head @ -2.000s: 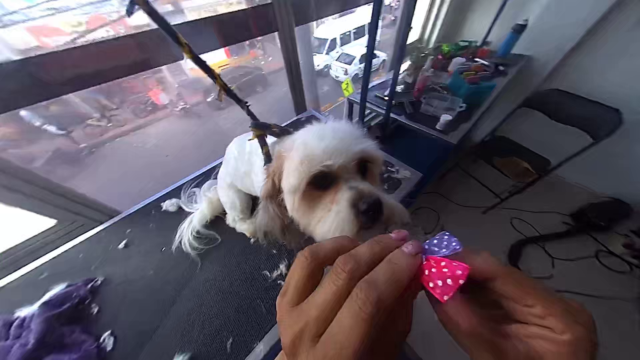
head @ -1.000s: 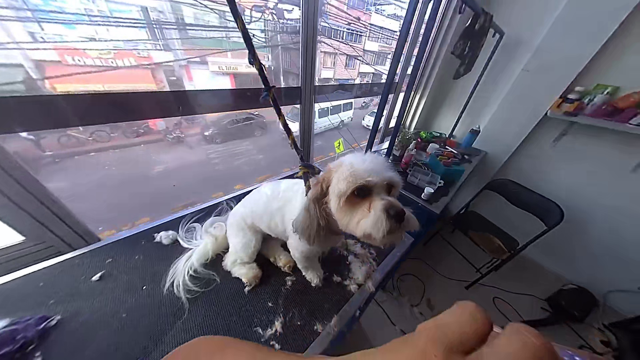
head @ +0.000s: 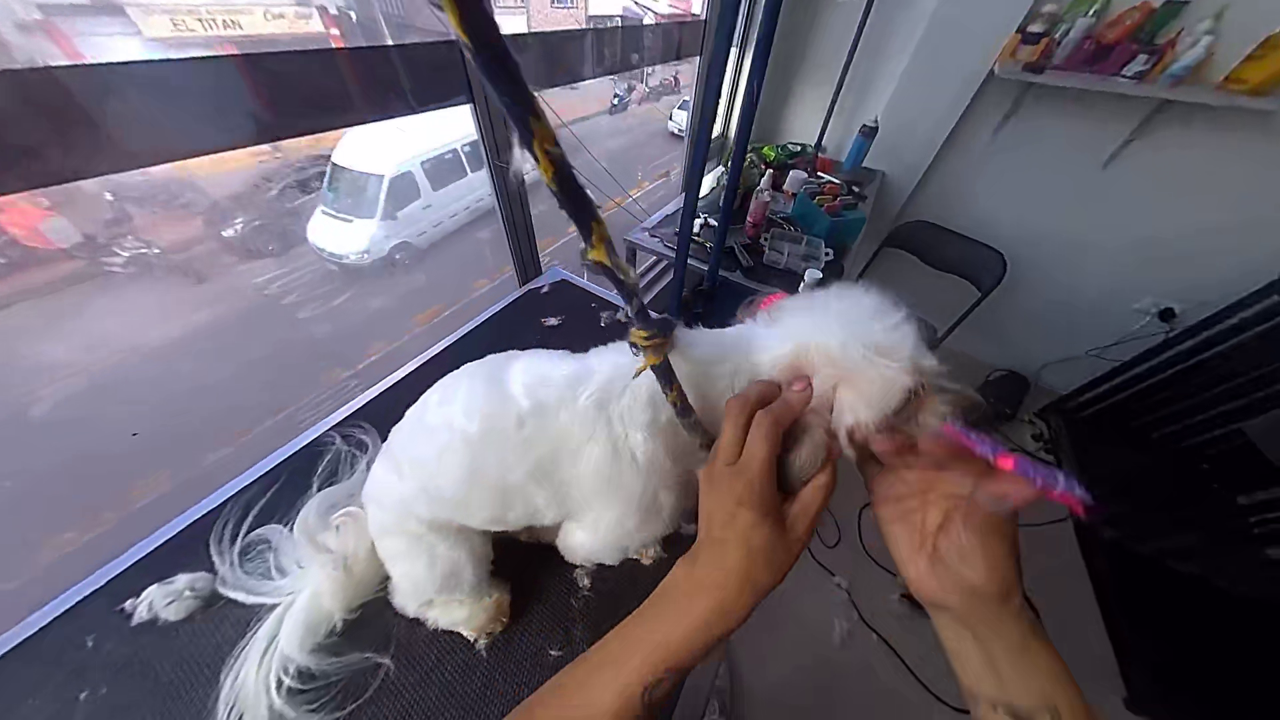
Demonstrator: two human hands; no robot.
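Observation:
A small white dog [head: 540, 430] stands on a black grooming table [head: 560, 680], its head turned to the right. A black-and-yellow grooming loop [head: 600, 240] runs down to its neck. My left hand [head: 755, 470] holds the dog's ear, below the side of the head. Near the muzzle is my right hand [head: 950, 500], blurred, with a pink and purple bow [head: 1020, 465] between its fingers. A bit of bright pink [head: 770, 300] shows on the far side of the dog's head. The dog's face is mostly hidden and blurred.
Cut hair [head: 170, 598] lies on the table. Behind stands a side table with bottles and a clear plastic box [head: 795, 250]. A black folding chair [head: 940, 260] is at the right, with cables on the floor. A shelf [head: 1130, 85] of bottles hangs on the wall; large windows are at the left.
My left hand has come onto the dog's ear, and my right hand is by its muzzle. The dog's head, facing me earlier, has turned away. The view has moved closer to the dog.

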